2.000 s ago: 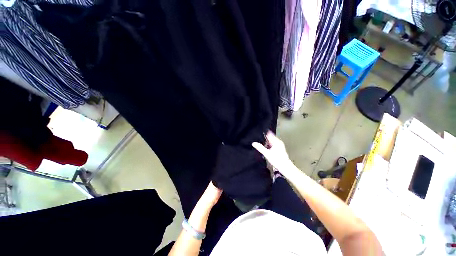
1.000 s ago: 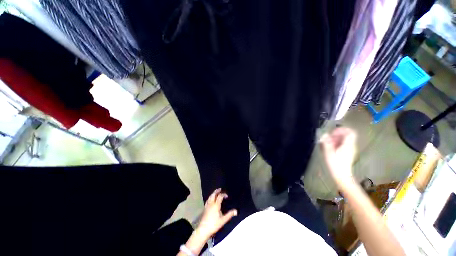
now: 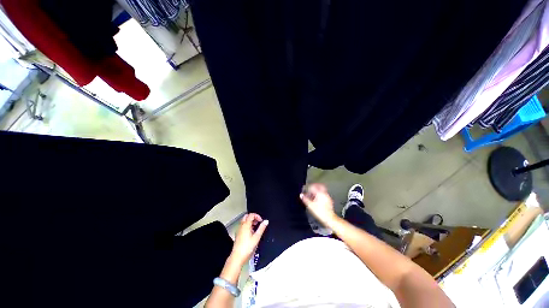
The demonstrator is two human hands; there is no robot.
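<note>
Black trousers (image 3: 271, 120) hang in front of me, one wide leg reaching down to my waist and the other leg (image 3: 373, 108) ending higher at the right. My left hand (image 3: 245, 236) is at the left edge of the near leg, low down, thumb and fingers close together at the cloth; whether it pinches the cloth is not clear. My right hand (image 3: 318, 201) is at the right edge of the same leg, fingers curled, slightly blurred. Something small and dark may show at its fingertips. The leg's lower end is hidden near my white top.
More black garments (image 3: 96, 210) hang at the left. Red cloth (image 3: 123, 78) lies at the upper left. Striped and pink garments (image 3: 505, 72), a blue stool (image 3: 511, 129) and a round black stand base (image 3: 508, 174) are at the right. A carton (image 3: 451, 249) and white packages stand lower right.
The view has shifted down and right. My right hand has come in from the far right to the near leg's edge. The trouser leg bunched between my hands at first now hangs loose.
</note>
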